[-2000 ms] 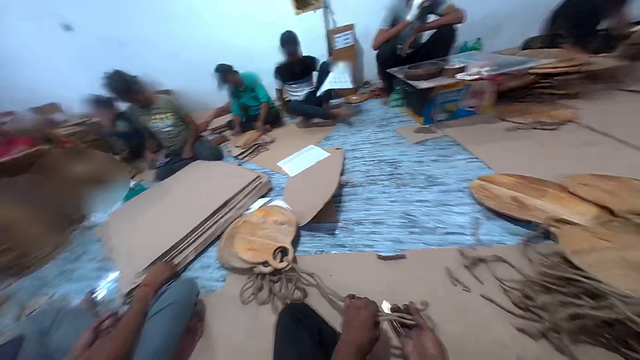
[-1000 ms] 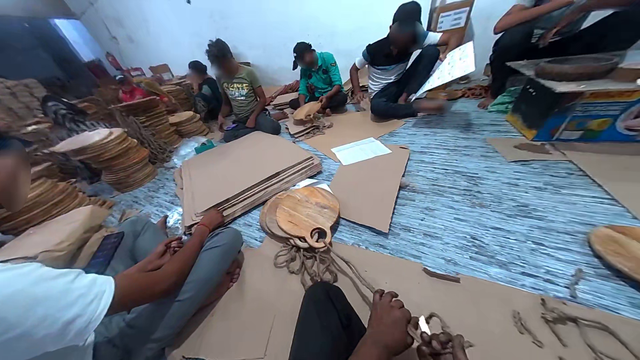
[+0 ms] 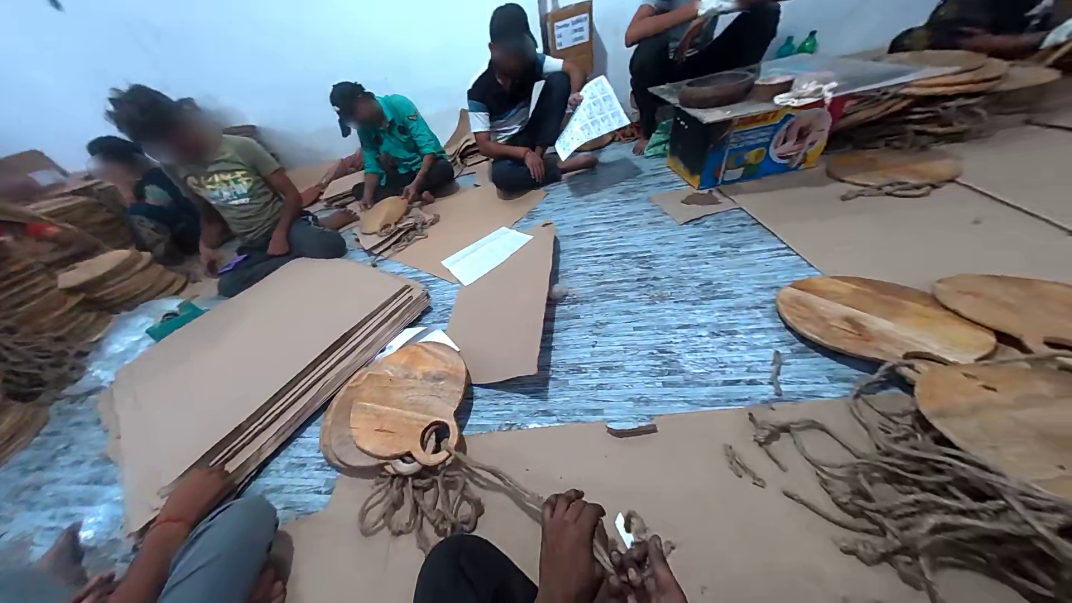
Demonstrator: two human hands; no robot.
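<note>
At the bottom of the head view, my left hand [image 3: 571,544] grips a jute rope [image 3: 502,484] that runs from the handle hole of a round wooden board [image 3: 402,402]. Close on its right, my right hand [image 3: 643,574] has its fingers around the rope's knotted end. A small white tag [image 3: 624,530] shows between the hands. The board lies on other boards, with looped ropes [image 3: 419,502] below their handles. My dark-clad knee [image 3: 473,574] is left of my hands.
A cardboard stack [image 3: 260,360] lies at left beside a seated person's arm [image 3: 172,536]. Loose ropes [image 3: 913,502] and wooden boards [image 3: 879,318] lie at right. Cardboard sheets [image 3: 703,469] cover part of the floor. Several people sit farther back, near a printed box [image 3: 745,146].
The view has swung right since one second ago. Both hands remain on the rope, close together; the board stays on its pile.
</note>
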